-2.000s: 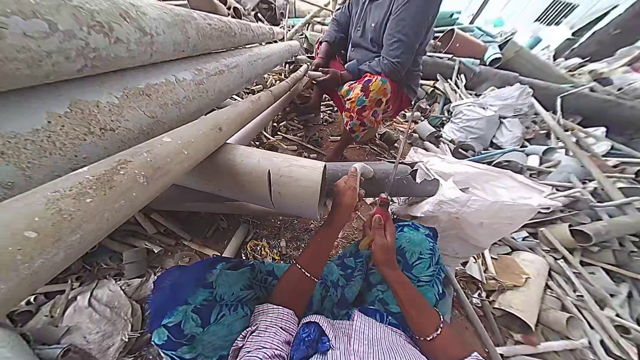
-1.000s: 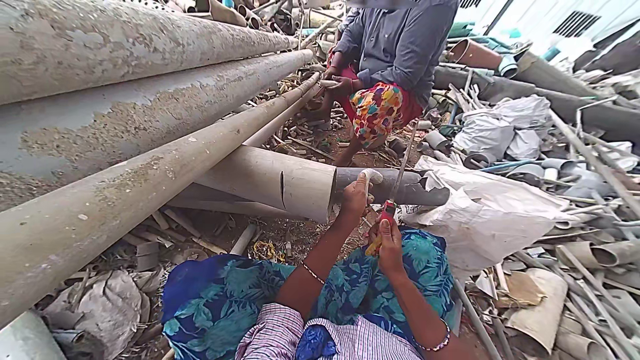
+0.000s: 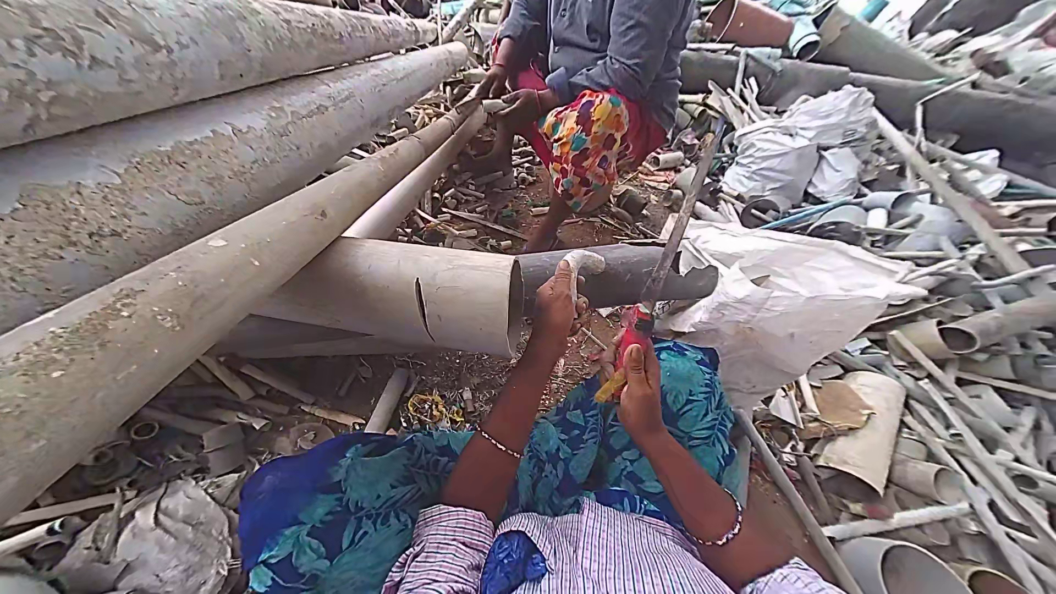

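Note:
My left hand [image 3: 561, 305] grips a short, curved piece of pale pipe [image 3: 584, 264], just beyond the open end of a wide pale pipe [image 3: 470, 301] that has a narrow slit in its wall. In my right hand [image 3: 638, 375] is the red and yellow handle of a long-bladed tool, possibly a saw; its blade [image 3: 681, 223] points up and away from me. Behind both hands lies a dark grey pipe [image 3: 615, 272] with a broken end. The blade and the pale piece are apart.
Long, weathered pipes [image 3: 206, 153] run along the left. A person [image 3: 594, 74] sits ahead, hands at a pale pipe piece near the far pipe ends. White sacking [image 3: 784, 280] lies right of the dark pipe. Pipe scraps [image 3: 874, 421] cover the right side.

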